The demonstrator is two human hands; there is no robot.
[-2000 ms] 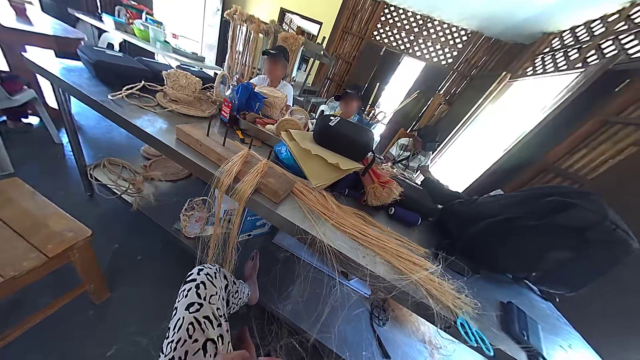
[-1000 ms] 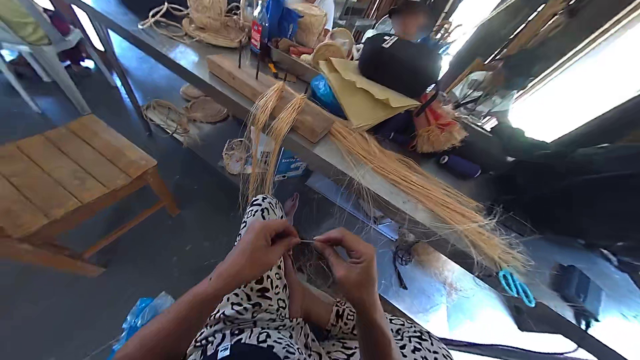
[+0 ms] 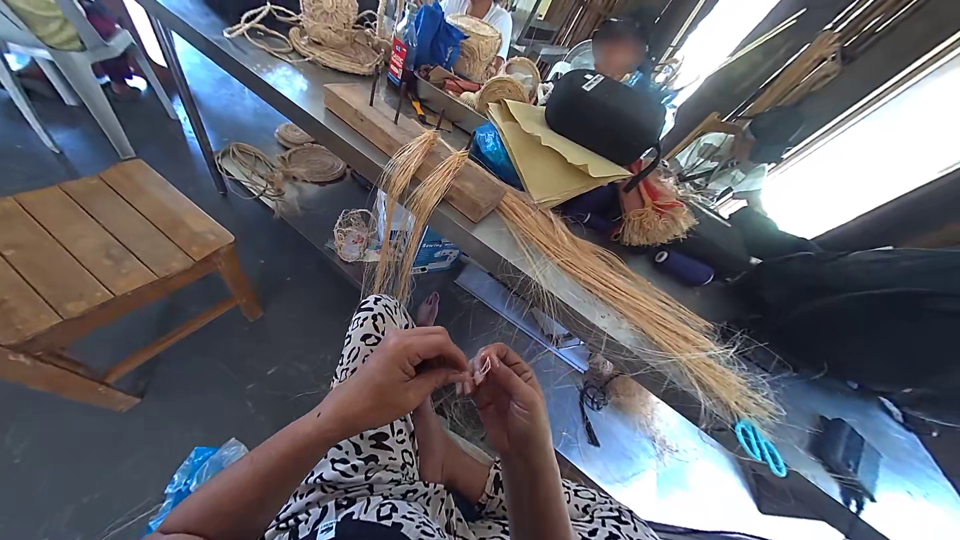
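Observation:
Above my lap, my left hand (image 3: pixel 409 371) and my right hand (image 3: pixel 510 397) meet at the fingertips. A small pale loop of fiber (image 3: pixel 484 369) is pinched in my right fingers, and my left fingertips close at its edge; what lies between them is partly hidden. Two hanks of tan fiber (image 3: pixel 431 187) hang from metal pegs on a wooden board (image 3: pixel 472 187) and reach down near my knee. A long bundle of loose fiber (image 3: pixel 622 281) lies along the metal table, with the turquoise handles of scissors (image 3: pixel 760 448) at its end.
A slatted wooden stool (image 3: pixel 112 232) stands at the left. On the table (image 3: pixel 277 112) are a woven hat (image 3: pixel 334 37), brown paper (image 3: pixel 547 154), a black case (image 3: pixel 606 116) and a dark thread spool (image 3: pixel 682 268). A blue plastic bag (image 3: pixel 191 476) lies on the floor. Two people sit across the table.
Both hands have come up over my lap since two seconds ago. Since one second ago they have drawn together, and a small pale loop shows at the right fingers. The view has tilted down.

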